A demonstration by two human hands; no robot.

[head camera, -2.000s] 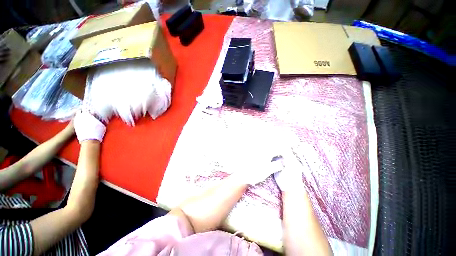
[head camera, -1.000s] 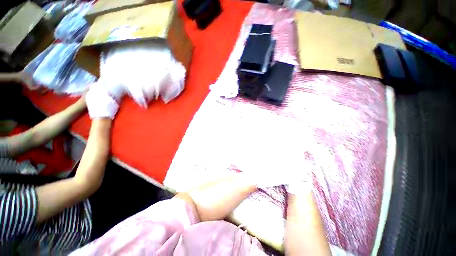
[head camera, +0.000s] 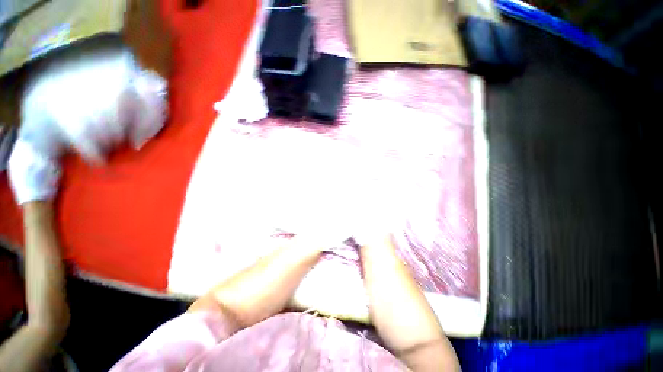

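My left hand (head camera: 326, 234) and my right hand (head camera: 372, 231) are close together low over the pink-and-white padding (head camera: 443, 167). Both are washed out by glare, so their fingers and anything between them cannot be made out. A stack of black housings (head camera: 285, 43) stands on the padding's far left part. Another flat black housing (head camera: 327, 87) lies against its right side. Neither hand touches them. A crumpled white piece (head camera: 251, 102) lies left of the stack.
A cardboard sheet (head camera: 407, 33) lies at the back, with black housings (head camera: 491, 45) at its right end. The dark mesh conveyor (head camera: 560, 182) runs along the right. On the red surface (head camera: 131, 225) at left are an open carton (head camera: 65, 25), a white bundle (head camera: 87, 102) and a neighbour's gloved hand (head camera: 33, 173).
The view has swung, so the table's things sit further left and higher in the picture. My hands stay close together over the padding. The dark item seen between them earliest cannot be made out now.
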